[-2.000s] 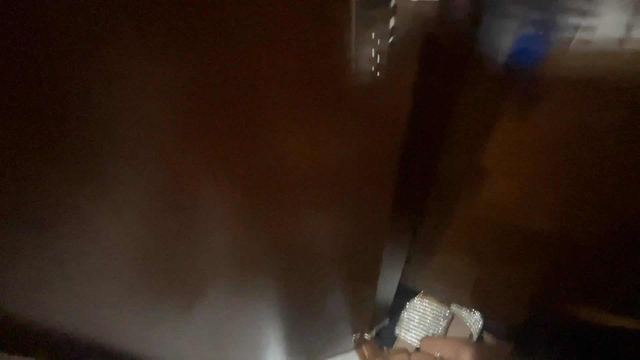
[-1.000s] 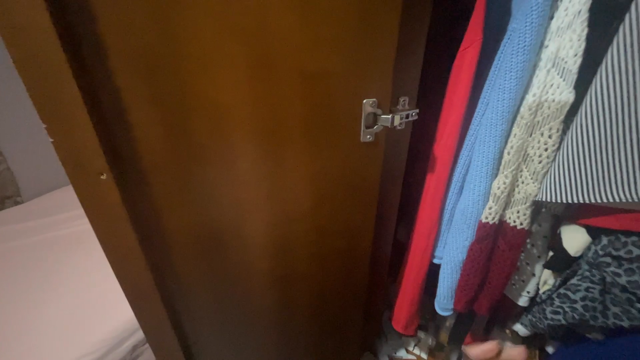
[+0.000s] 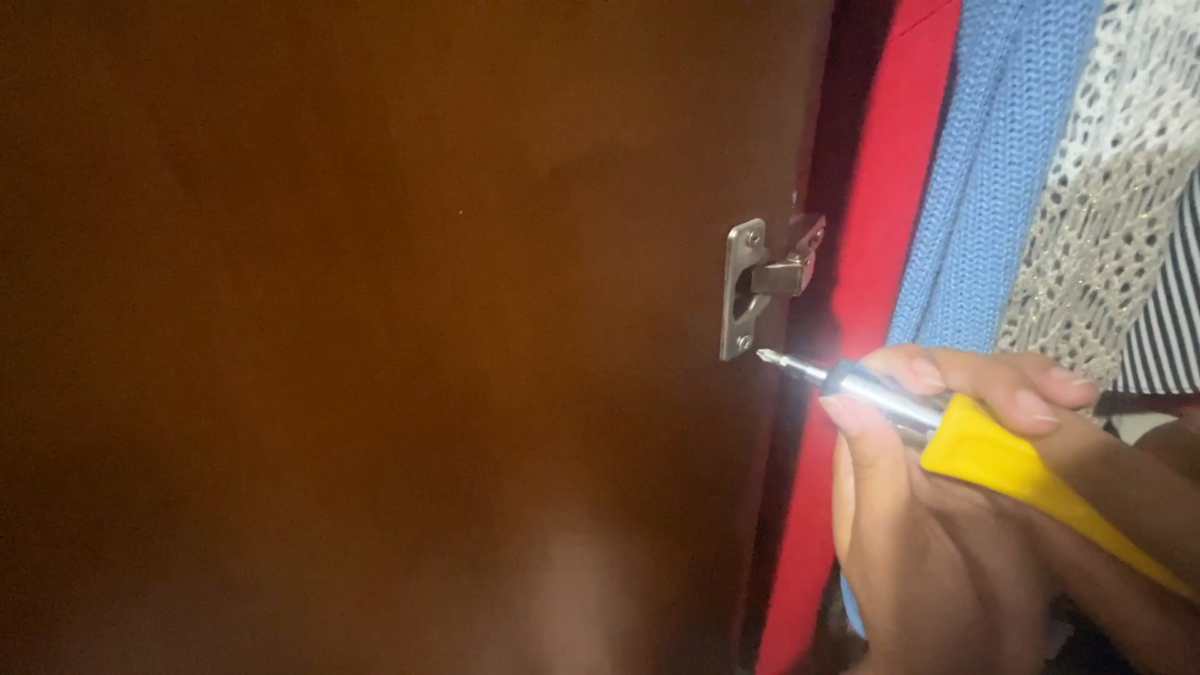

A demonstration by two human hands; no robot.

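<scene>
A screwdriver (image 3: 994,455) with a yellow handle, metal shaft and cross-shaped tip slants up to the left. My left hand (image 3: 900,544) has its thumb and fingers around the shaft. Farther back, my right hand (image 3: 1125,478) is around the handle, partly hidden and cut off by the frame. The tip lies just right of the lower screw (image 3: 743,343) on a metal cabinet hinge (image 3: 741,323), with a small visible gap. An upper screw (image 3: 753,239) sits in the same hinge plate. The hinge arm reaches right toward the cabinet side.
A brown wooden door panel (image 3: 403,328) fills the left and middle. Close behind the hinge and hands hang a red garment (image 3: 891,169), a blue knit (image 3: 998,187), an openwork cream knit (image 3: 1106,197) and a black-and-white striped garment (image 3: 1167,328).
The screwdriver and both hands have come into view beside the hinge; one second ago only part of a hand showed at the bottom edge. The view is now closer to the hinge.
</scene>
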